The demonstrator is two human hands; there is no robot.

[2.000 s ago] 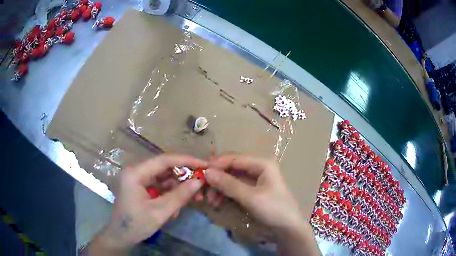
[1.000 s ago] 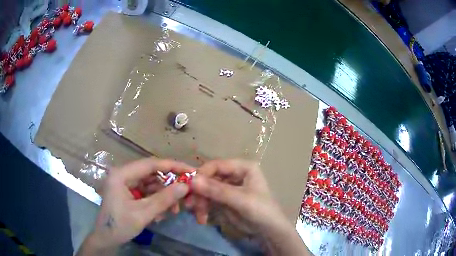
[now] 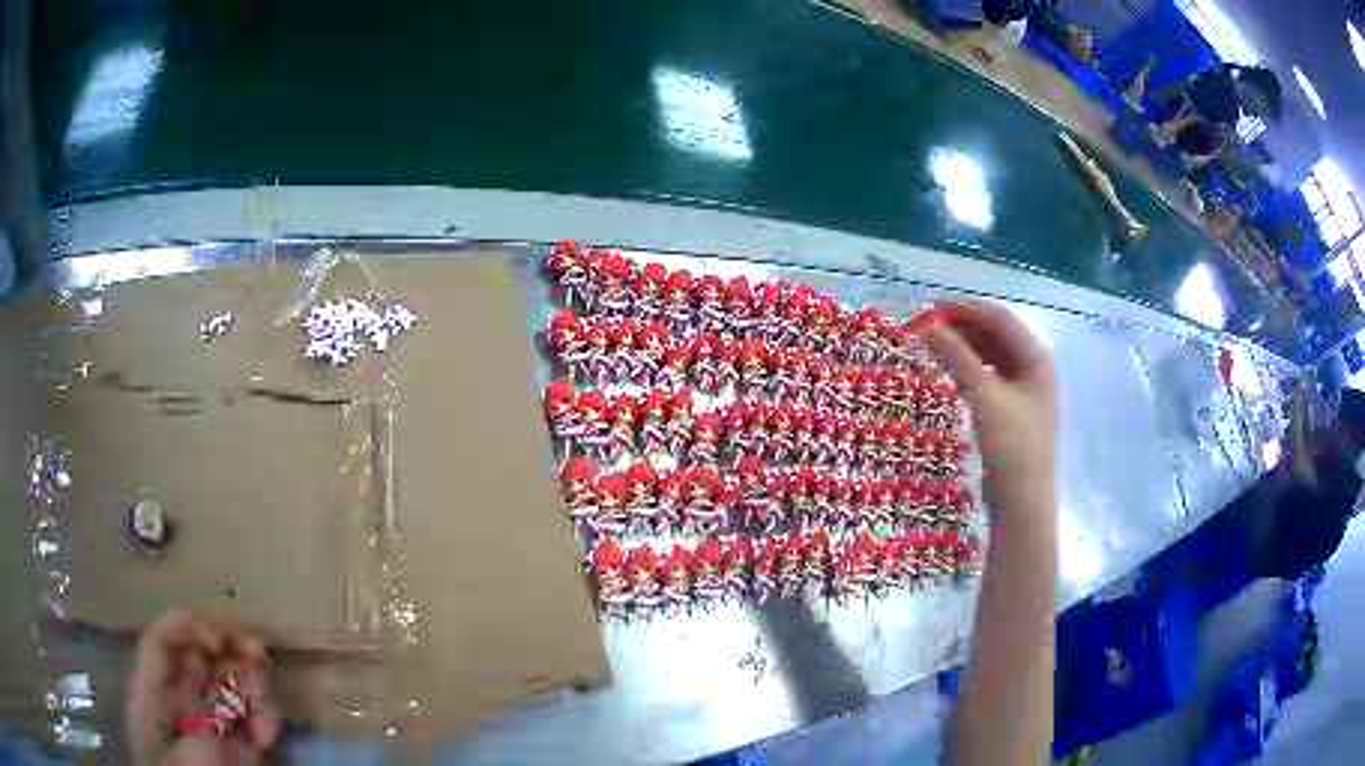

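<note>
My right hand (image 3: 996,352) is at the far right end of the back row of finished figurines (image 3: 749,427), its fingertips closed on a red-topped figurine (image 3: 931,320). The figurines stand in straight rows on the bare metal. My left hand (image 3: 202,691) is at the lower left over the cardboard's near part, fingers curled around at least one red-and-white figurine (image 3: 225,706). The small glue pot (image 3: 148,522) sits on the cardboard, beyond my left hand. Small white parts (image 3: 353,329) lie in a pile near the cardboard's far edge, with a few (image 3: 217,323) set apart.
The brown cardboard sheet (image 3: 479,494) has shiny tape strips (image 3: 392,524) on it. A green conveyor belt (image 3: 494,105) runs along the far side, carrying a tan handle-like piece (image 3: 1105,187) at right. Other people (image 3: 1235,97) are at the upper right. Blue bins stand at the lower right.
The view has swung right. My hands have parted: my right hand has moved out to the rows with a figurine, while my left stays at the cardboard, holding figurine parts.
</note>
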